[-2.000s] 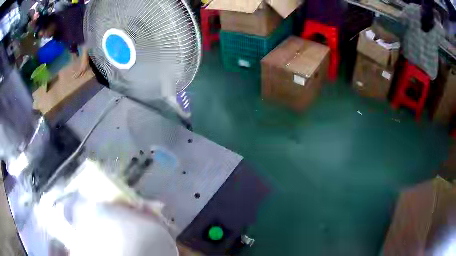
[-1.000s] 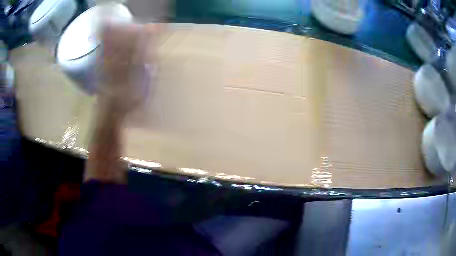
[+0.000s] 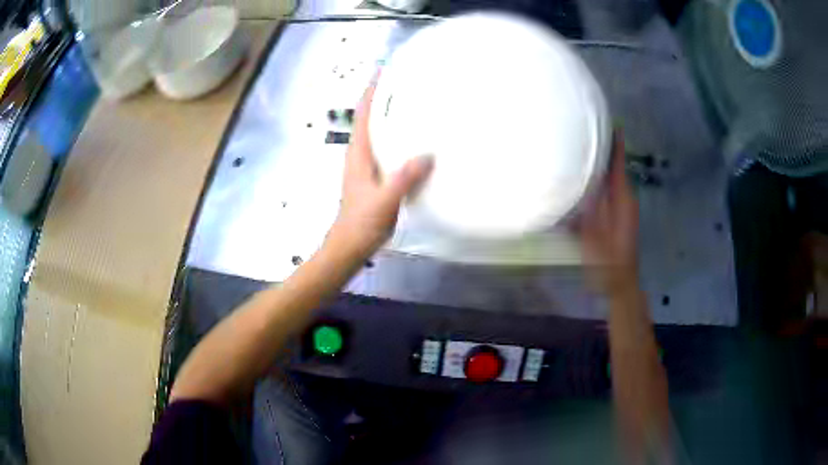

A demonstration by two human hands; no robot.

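Note:
A large round white housing (image 3: pixel 495 123) is held above the metal press table (image 3: pixel 263 191), its smooth round face towards me. My left hand (image 3: pixel 374 195) grips its left side, with the thumb on the near face. My right hand (image 3: pixel 610 213) is blurred and holds its right side; its fingers are partly hidden behind the rim. The housing hides the middle of the table. A pale yellowish sheet (image 3: pixel 522 250) shows just below the housing.
The dark front panel has a green button (image 3: pixel 327 341) and a red button (image 3: pixel 483 364). Open white bowls (image 3: pixel 195 54) stand on the cardboard-covered bench (image 3: pixel 100 236) at left. A fan (image 3: pixel 772 82) stands at right.
The view has swung from the cardboard-covered bench to the press table. One hand was at a white housing on the bench; now both hands hold a white housing over the press table.

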